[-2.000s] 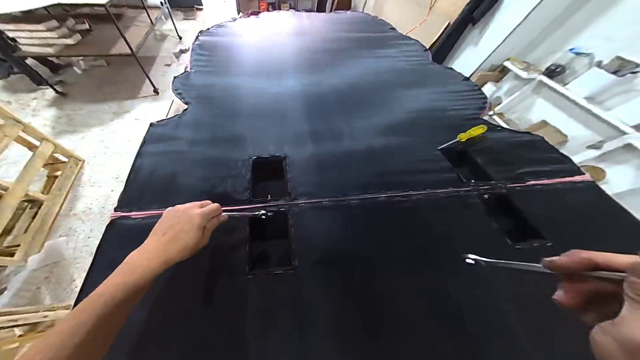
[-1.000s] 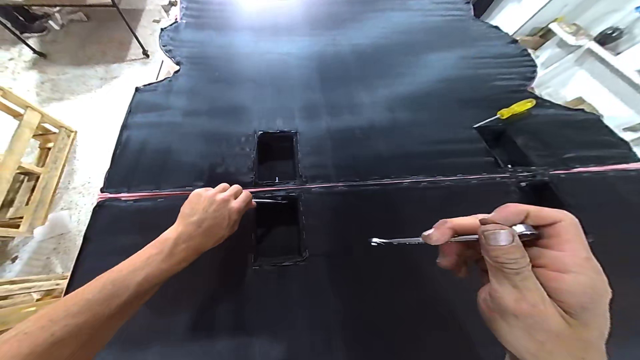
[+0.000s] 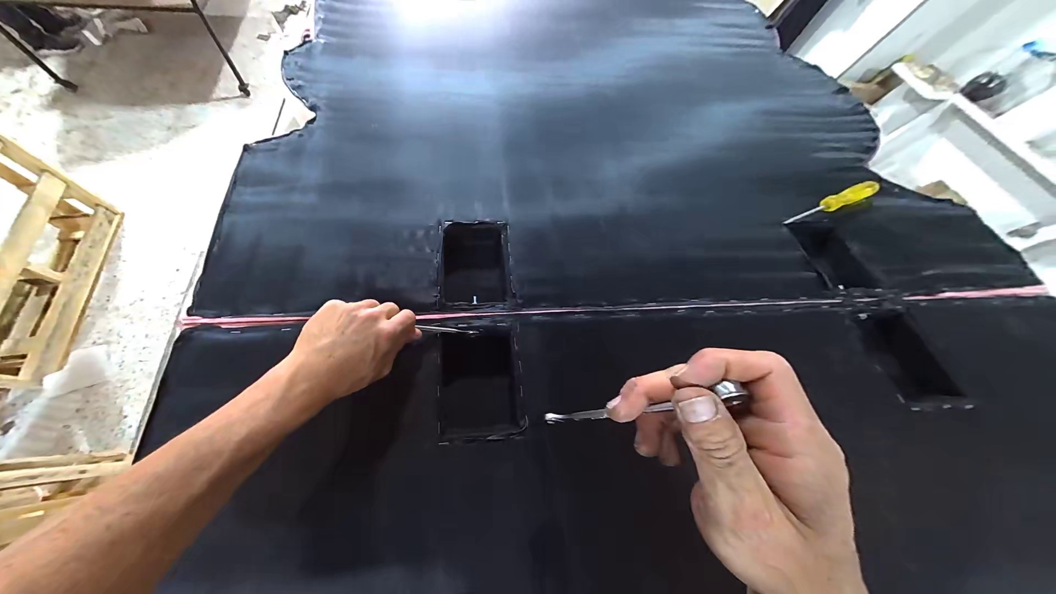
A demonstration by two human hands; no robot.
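Observation:
Black fabric (image 3: pixel 627 231) is stapled over two large panels that meet at a seam with pink edges. My left hand (image 3: pixel 355 342) holds a thin metal tool (image 3: pixel 445 330), its tip over the lower rectangular opening (image 3: pixel 478 388) just below the seam; the fist hides its rear part. A matching opening (image 3: pixel 475 264) lies above the seam. To the right, my right hand (image 3: pixel 742 445) pinches a slim metal wrench (image 3: pixel 577 415) between thumb and fingers, its small end pointing left above the lower panel. A screwdriver with a yellow handle (image 3: pixel 850 196) lies by the right upper opening (image 3: pixel 833 256).
Wooden pallets (image 3: pixel 74 272) stand on the floor at the left. Metal legs of a table (image 3: pixel 221 49) are at the upper left. White shelves (image 3: pixel 982 115) with assorted items stand at the right. Another lower opening (image 3: pixel 916 363) is in the right part of the fabric.
My right hand has come in from the right edge with the wrench, toward the middle. My left hand stays by the seam with its tool. The view has shifted nearer.

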